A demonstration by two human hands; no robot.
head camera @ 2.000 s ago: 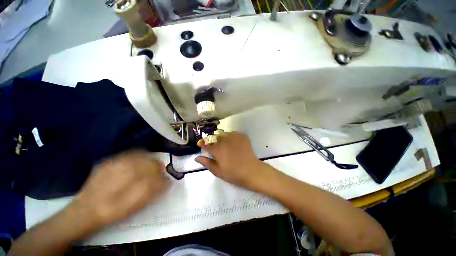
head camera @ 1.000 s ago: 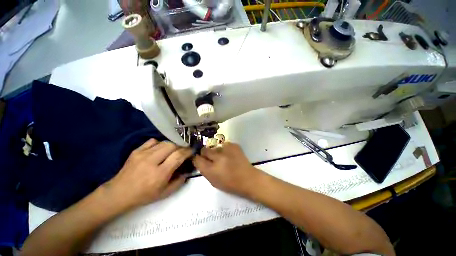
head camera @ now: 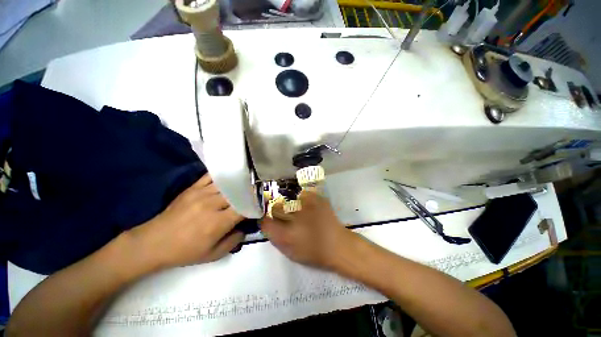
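Note:
The dark navy garment (head camera: 99, 178) lies left of the sewing machine head (head camera: 369, 99), its edge running under the head's left end. My left hand (head camera: 198, 227) presses on the garment's edge, fingertips beside the needle area. My right hand (head camera: 306, 230) is at the needle area, its fingers pinched at the garment's edge just below the cream tension knob (head camera: 310, 175). The needle and presser foot are mostly hidden by the head and my right fingers. A small white label (head camera: 33, 185) shows on the garment.
Silver snips (head camera: 418, 209) lie right of the needle on the table (head camera: 277, 289). A flat black phone (head camera: 503, 227) lies at the table's right end. A cream post (head camera: 211, 39) stands on top of the head. Papers (head camera: 20, 16) lie at the far left.
Since the earliest frame, my left hand has moved right onto the garment's edge by the needle, and both hands now meet there. The view has shifted closer to the machine head.

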